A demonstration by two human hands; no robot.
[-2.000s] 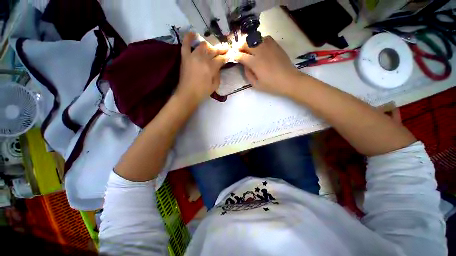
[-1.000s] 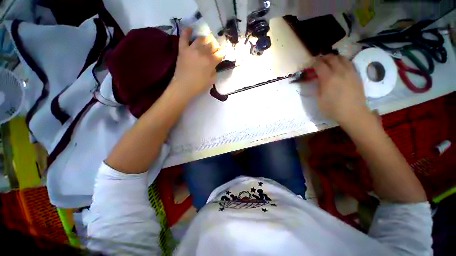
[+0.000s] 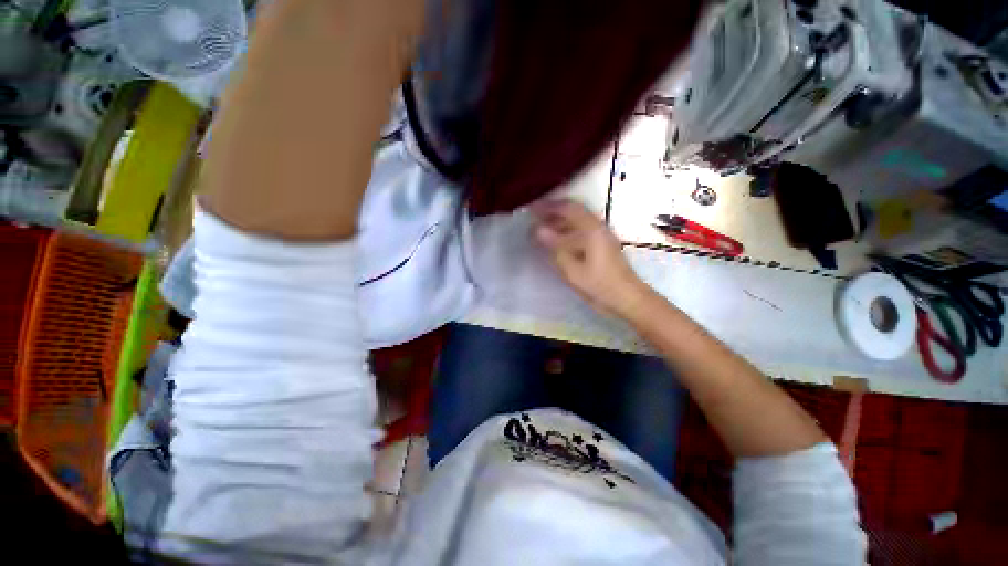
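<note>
The maroon panel (image 3: pixel 553 100), blurred, hangs raised in front of me at the top centre. The pale grey garment body (image 3: pixel 415 238) with dark seam lines hangs below and left of it. My left forearm rises at the upper left; its hand is beyond the top edge. My right hand (image 3: pixel 586 260) is just below the maroon cloth over the table, fingers curled and blurred; whether it pinches cloth is unclear. The red-handled thread snips (image 3: pixel 700 234) lie on the machine bed beside the sewing machine (image 3: pixel 763 83).
A white tape roll (image 3: pixel 877 315) and scissors (image 3: pixel 940 343) lie at the right of the white table (image 3: pixel 752 321). A dark pad (image 3: pixel 812 208) is beside the machine base. An orange basket (image 3: pixel 83 354) and a white fan (image 3: pixel 182 33) are at left.
The view has shifted. The garment has been lifted up from the left of the needle with my left arm raised. My right hand has let go of the snips and moved left towards the cloth.
</note>
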